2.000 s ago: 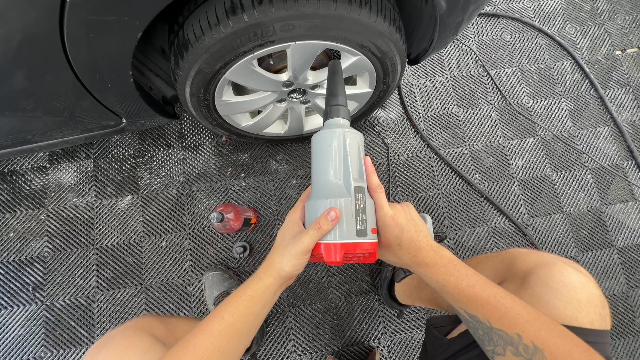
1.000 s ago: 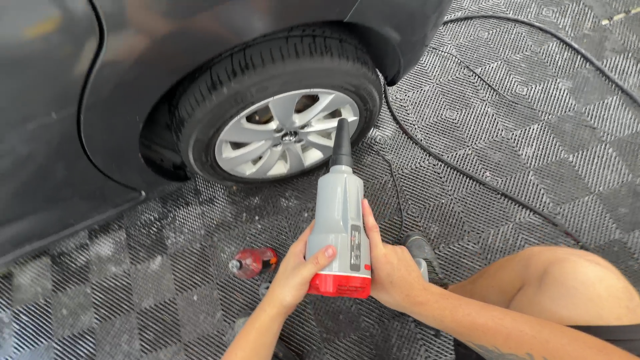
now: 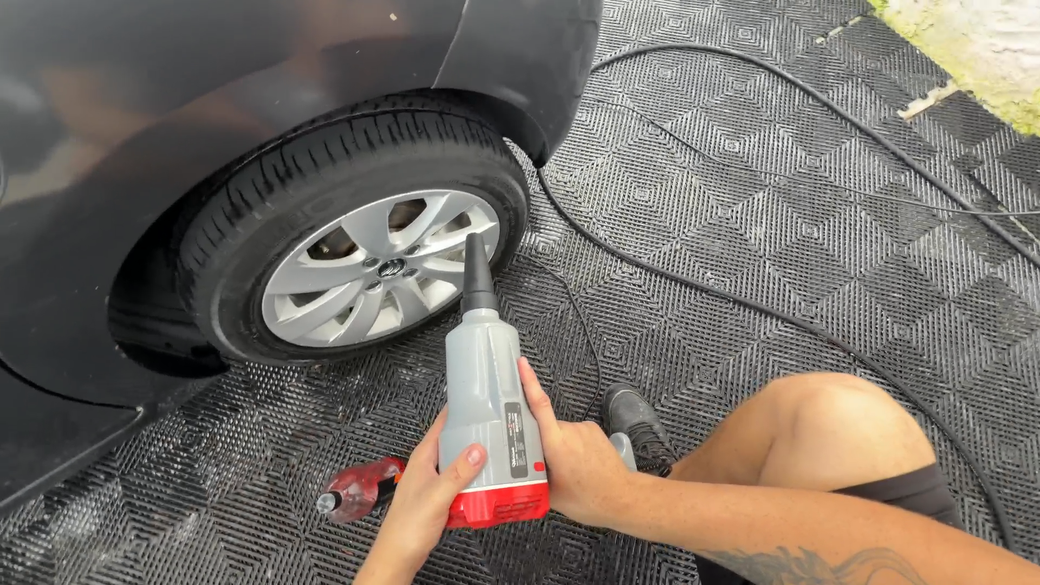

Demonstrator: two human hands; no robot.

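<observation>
A grey and red handheld electric blower (image 3: 491,406) with a tapered black nozzle (image 3: 478,276) is held between both hands. My left hand (image 3: 431,487) wraps its left side near the red base, thumb on top. On the right side, my right hand (image 3: 573,455) grips the body, one finger laid forward along it; part of a grey handle shows beside that hand. The nozzle points at the silver alloy rim (image 3: 366,296) of a car wheel and overlaps its right part in the view; whether they touch I cannot tell. The black tyre (image 3: 236,236) surrounds the rim.
Dark car bodywork (image 3: 268,57) fills the upper left. A clear red-tinted bottle (image 3: 355,491) lies on the black textured floor tiles (image 3: 699,325) beside my left hand. A thick black hose (image 3: 699,284) and thinner cables cross the floor at right. My shoe (image 3: 638,422) and bent knee are close by.
The view has shifted and turned. The nozzle, which overlapped the upper part of the rim two seconds ago, now overlaps its right part. Both hands keep hold of the blower.
</observation>
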